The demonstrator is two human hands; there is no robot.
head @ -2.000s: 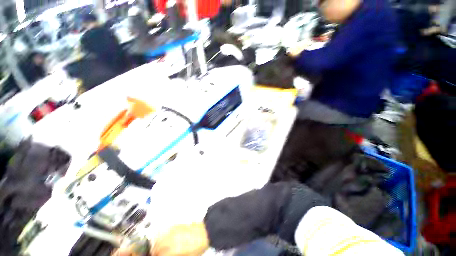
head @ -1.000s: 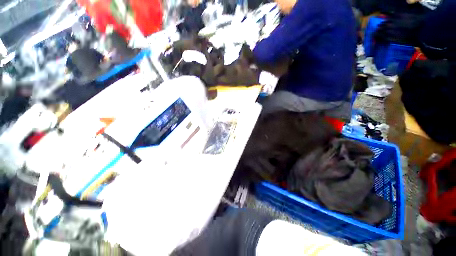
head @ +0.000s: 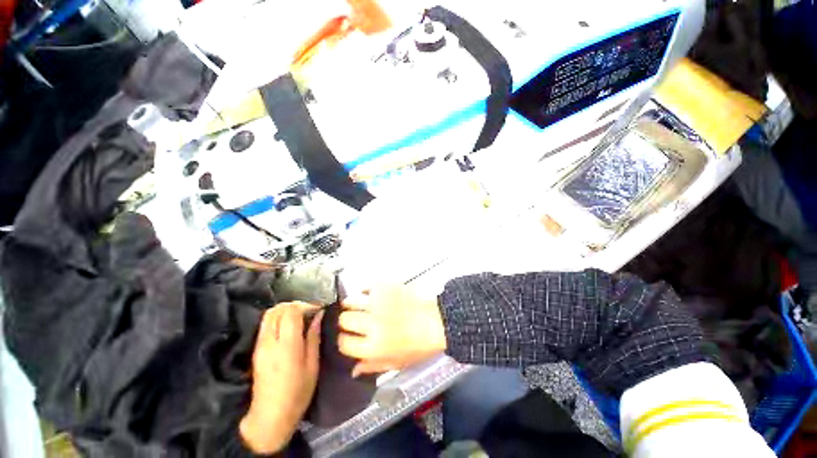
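A dark garment piece point(head: 333, 385) lies at the front edge of the machine table, below the needle area. My left hand point(head: 282, 371) holds it from the left, fingers pointing up. My right hand point(head: 392, 329) grips it from the right, fingertips close to the left hand. More dark cloth point(head: 98, 331) is bunched to the left, around the machine's left end. The white sewing machine head point(head: 394, 98) with a blue stripe and black straps stands above the hands. The needle itself cannot be made out.
A control panel point(head: 600, 72) is at the head's right end. A tray point(head: 627, 179) with shiny contents and yellow-tan cardboard point(head: 712, 103) lie right. Orange cloth point(head: 336, 29) is on the head. A blue crate point(head: 788, 394) stands lower right. A ruler strip point(head: 394, 407) edges the table.
The view has swung down and left to the needle area. Both hands now show on the dark cloth; neither showed clearly one second ago. The neighbouring person is mostly out of view.
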